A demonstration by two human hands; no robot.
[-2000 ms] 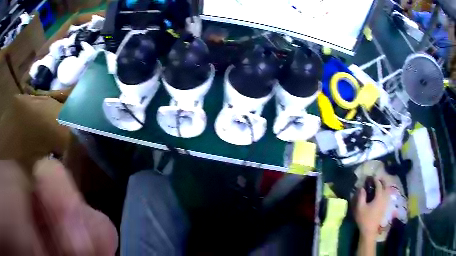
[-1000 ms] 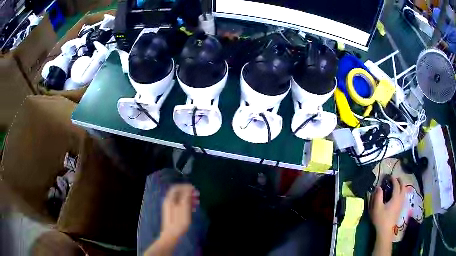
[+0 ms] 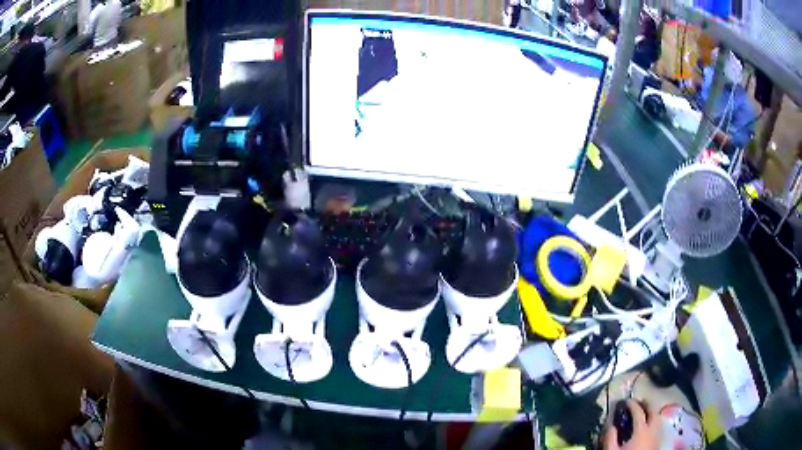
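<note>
Several white PTZ dome cameras with glossy black ball heads stand in a row on the green bench (image 3: 132, 303); one stands second from the left (image 3: 295, 264). Thin black pigtail cables hang from their bases over the front edge. My right hand (image 3: 644, 431) is on the black computer mouse (image 3: 623, 422), on the pale mouse pad (image 3: 681, 425) at the bottom right, cut off by the lower edge. My left hand is out of the picture. The large monitor (image 3: 448, 105) behind the cameras shows a mostly white screen with a dark patch at the upper left.
A label printer (image 3: 215, 141) stands left of the monitor. Open cartons (image 3: 53, 338) are at the left. Right of the cameras lie a yellow tape roll (image 3: 563, 266), sticky notes (image 3: 497, 393) and tangled white leads. A desk fan (image 3: 702, 209) and a white box (image 3: 725, 360) stand farther right.
The view has tilted up, showing more of the monitor and floor behind. My left hand, seen earlier low over the lap, has left the picture. The dark screen has turned mostly white.
</note>
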